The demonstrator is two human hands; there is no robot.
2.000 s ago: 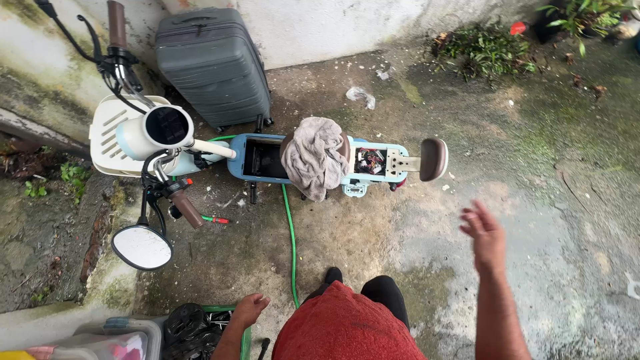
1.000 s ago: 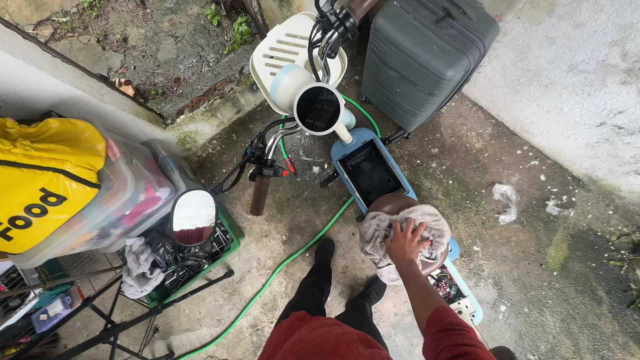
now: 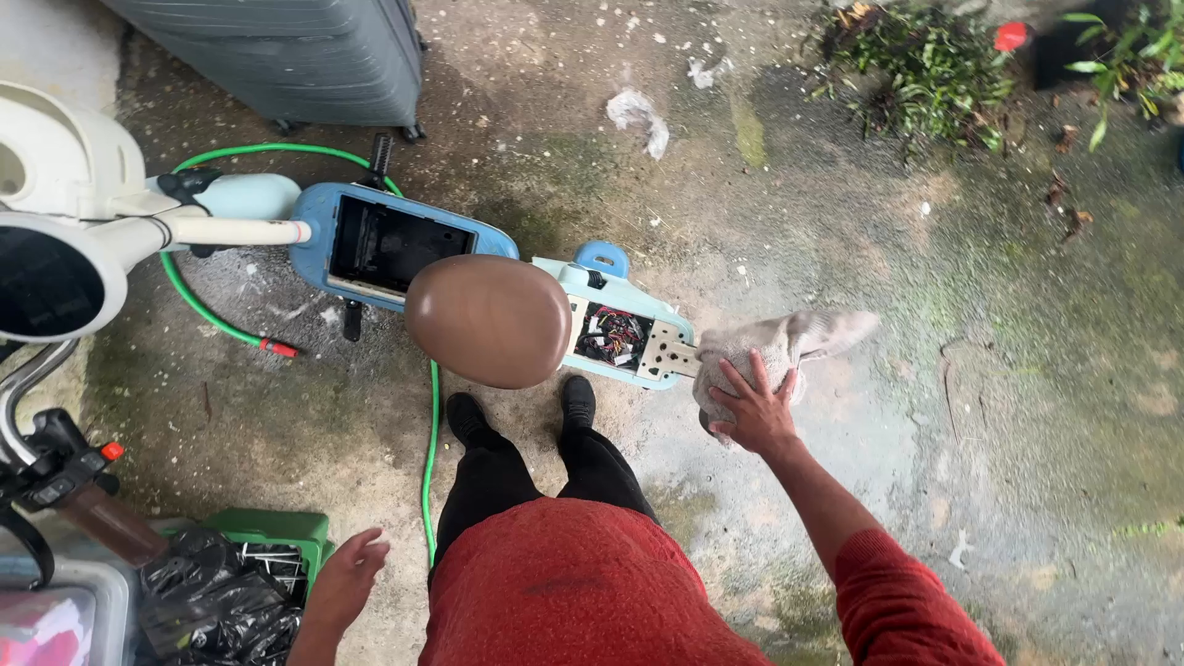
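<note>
My right hand [image 3: 760, 407] presses with spread fingers on a grey cloth [image 3: 740, 356], which lies over the small rear pad of a light blue electric scooter [image 3: 536, 248]; the pad is mostly hidden. To the left of the cloth are a metal bracket [image 3: 668, 353] and an uncovered bay with bundled wires [image 3: 612, 335]. The brown saddle [image 3: 488, 321] is bare. In front of it the footboard has an uncovered black compartment [image 3: 398, 242]. My left hand [image 3: 350, 578] hangs at the lower left, holding nothing, its fingers slightly bent.
A grey suitcase [image 3: 296, 55] stands beyond the footboard. A green hose [image 3: 433, 444] with a red end runs under the scooter. At the lower left are a green crate [image 3: 268, 525] with black plastic bags [image 3: 213, 601] and a clear bin [image 3: 106, 573]. Plants [image 3: 916, 83] grow at the upper right.
Two seconds ago the cloth lay on the saddle, and one second ago my right hand was on it there. Now hand and cloth are on the rear pad. The view has swung round.
</note>
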